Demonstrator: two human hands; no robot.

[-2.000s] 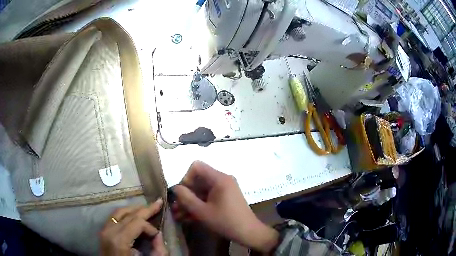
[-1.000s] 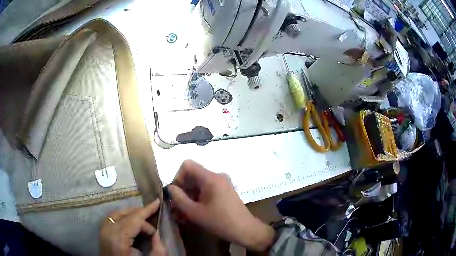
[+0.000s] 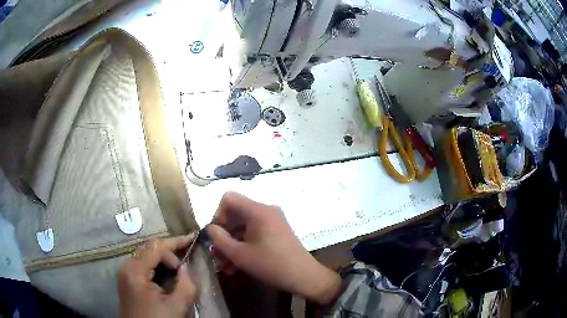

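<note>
A brown garment (image 3: 93, 180) lies on the left of the white table, its pale wrong side up, with an overlocked seam (image 3: 87, 253) and white tabs (image 3: 129, 221). Its darker edge band (image 3: 156, 133) runs down to my hands. My left hand (image 3: 155, 273) pinches the band near the seam's end. My right hand (image 3: 258, 245) is beside it, touching the edge, with a small dark tool (image 3: 206, 233), perhaps thread snips, mostly hidden in its fingers.
The machine head (image 3: 348, 37) stands at the top, over the slide plate and bed. Orange-handled shears (image 3: 398, 155), red-handled scissors (image 3: 423, 149) and a yellow-green handled tool (image 3: 368, 104) lie on the bed's right. An accessory box (image 3: 469, 161) is farther right. Stacked garments (image 3: 62, 31) lie upper left.
My left hand has moved slightly up and its fingers have shifted along the band, which is now bent at the fingertips. The right hand stays close. The view has shifted slightly.
</note>
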